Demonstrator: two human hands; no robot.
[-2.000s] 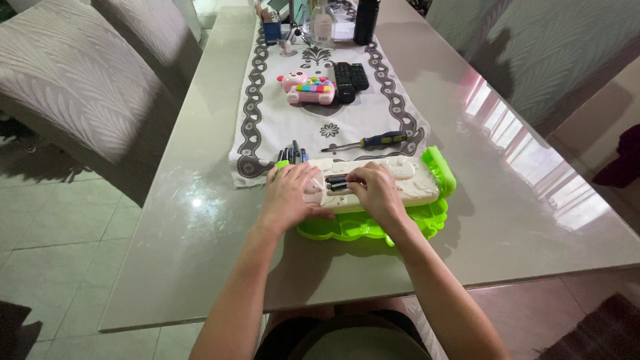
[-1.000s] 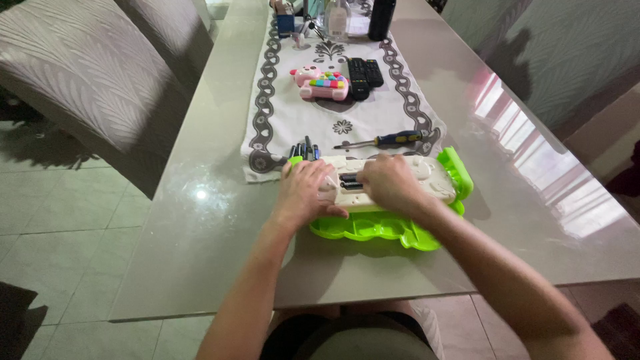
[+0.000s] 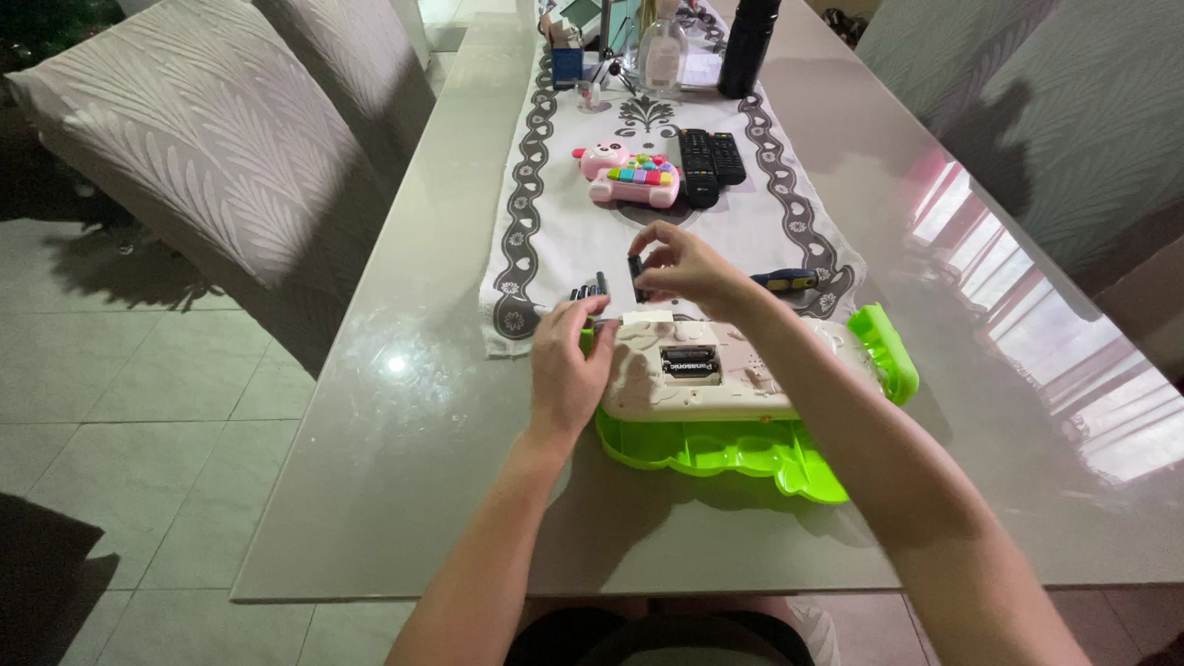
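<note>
A cream and green plastic toy (image 3: 638,393) lies back up on the table, its battery compartment exposed with black batteries (image 3: 690,364) seated inside. My right hand (image 3: 689,273) is raised beyond the toy and pinches a dark battery (image 3: 635,277) between thumb and fingers. At the toy's left end rests my left hand (image 3: 571,365), thumb and fingertips near its far corner; whether it grips anything there is hidden. Several loose batteries (image 3: 588,289) are just past the left fingertips on the table runner. A screwdriver (image 3: 786,280) with a blue and yellow handle is partly covered by my right forearm.
A pink animal toy (image 3: 629,176) with coloured keys sits on the patterned runner (image 3: 573,222), beside black remote controls (image 3: 699,166). Farther back stand a clear bottle (image 3: 663,51), a black bottle (image 3: 747,46) and a blue box (image 3: 566,67). Upholstered chairs (image 3: 213,139) flank the table.
My right hand has moved from the battery compartment to beyond the toy and now holds a battery up. My left hand has shifted to the toy's left edge.
</note>
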